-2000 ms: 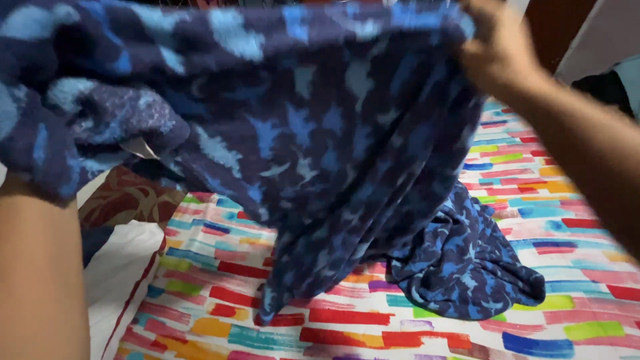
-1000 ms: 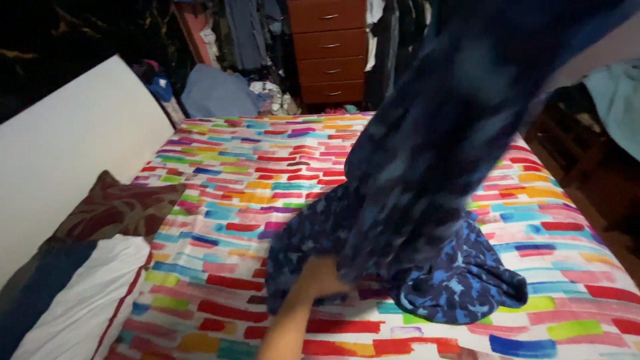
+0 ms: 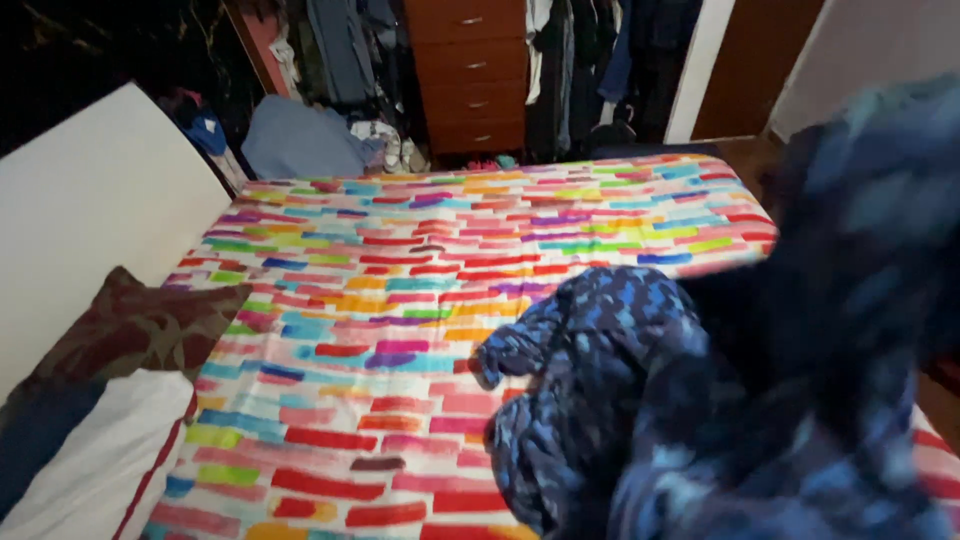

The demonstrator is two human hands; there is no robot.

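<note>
A dark blue patterned fabric [image 3: 825, 390], blurred by motion, rises across the right side of the head view. Its lower part lies bunched on the multicoloured bedspread [image 3: 420, 337], beside a crumpled section with smaller blue patches [image 3: 615, 315]. Whether these are one piece or two I cannot tell. Neither my left hand nor my right hand shows; the raised fabric may hide them or they may be outside the view.
A brown patterned pillow [image 3: 142, 330] and a white and navy pillow [image 3: 105, 450] lie at the left, by the white headboard [image 3: 97, 172]. Beyond the bed stand a wooden chest of drawers [image 3: 476, 82], hanging clothes [image 3: 341, 52] and a grey-blue bundle [image 3: 300, 139].
Both hands were visible two seconds ago, with the fabric stretched between them; one forearm showed a second ago. Now the fabric is gathered at the right and no hand is visible.
</note>
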